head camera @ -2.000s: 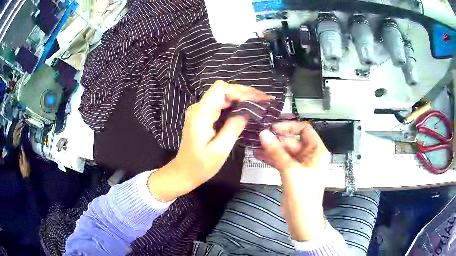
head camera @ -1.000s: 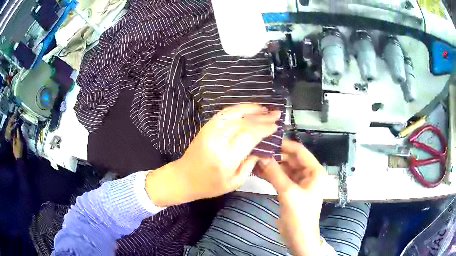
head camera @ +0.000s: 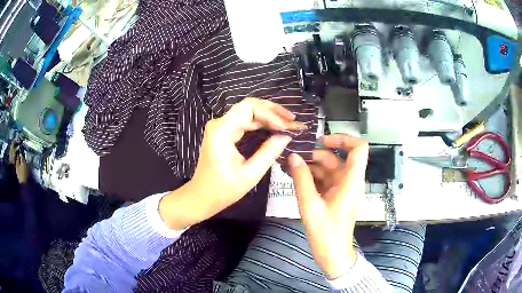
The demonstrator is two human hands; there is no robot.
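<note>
The dark maroon striped garment panel (head camera: 252,80) lies in front of me, its right edge running up to the dark presser foot area (head camera: 312,66) of the overlock machine (head camera: 395,117). My left hand (head camera: 237,160) pinches the panel near its lower right edge between thumb and fingers. My right hand (head camera: 329,189) is just right of it, thumb and fingers at the same cloth edge. The fingertips hide part of the edge.
Red-handled scissors (head camera: 486,167) lie right of the machine. Grey tension knobs (head camera: 366,54) stand on its front. A grey fuzzy strand (head camera: 391,206) hangs at the table edge. Striped lap cloth (head camera: 286,252) is below. A clear printed bag (head camera: 498,272) hangs lower right.
My left hand has gone from lying flat over the cloth edge to pinching it, slightly higher and further left. My right hand's fingers have shifted slightly up and left. The cloth edge is raised between them.
</note>
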